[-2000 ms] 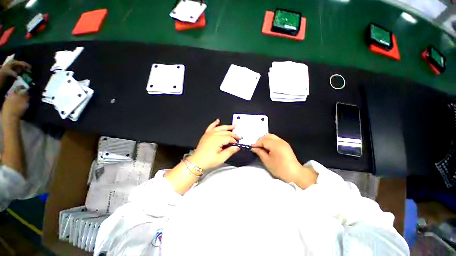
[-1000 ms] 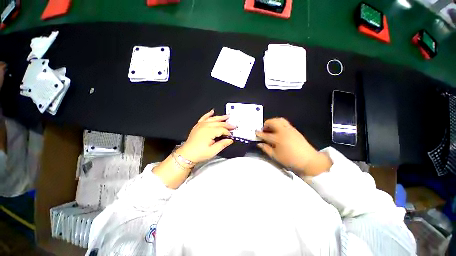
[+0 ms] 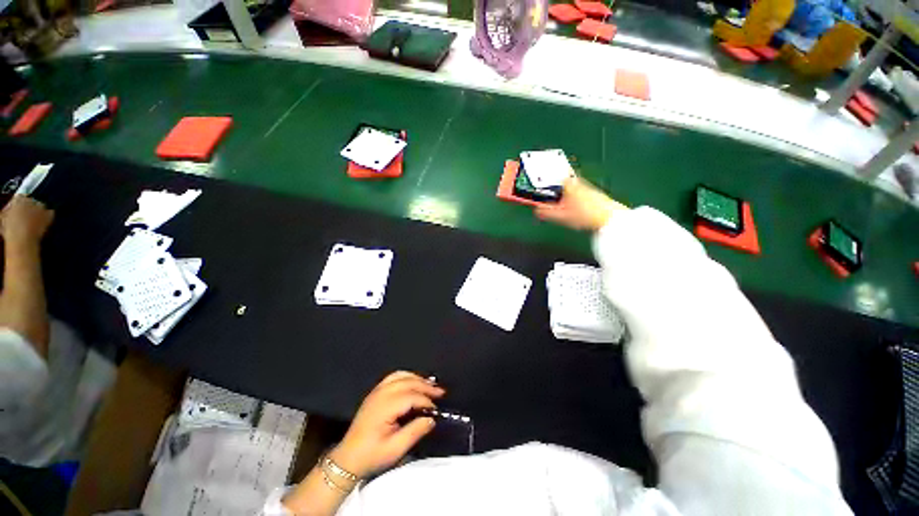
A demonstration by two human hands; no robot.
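My right hand (image 3: 582, 203) is stretched out over the green line and holds a white cover plate (image 3: 548, 168) by its edge. The plate lies tilted over a circuit board in a black housing (image 3: 526, 185), on a red-orange carrier pad (image 3: 509, 182). My left hand (image 3: 396, 415) is near the mat's front edge and pinches a short black strip with white dots (image 3: 453, 414). A tiny pale part shows at its fingertips. A stack of cover plates (image 3: 581, 302) stands beside my right sleeve, and a single plain plate (image 3: 494, 293) lies left of it.
A low plate pile (image 3: 354, 275) lies left of centre, and loose covers (image 3: 151, 282) lie further left. Another person's hand (image 3: 24, 219) is at the far left. A carton (image 3: 131, 423) stands at lap level. More units (image 3: 719, 210) sit on the line.
My right hand has moved from the mat up and forward to the line, with the cover plate in it. My left hand still holds the strip. The view has tilted up, showing the line's far side.
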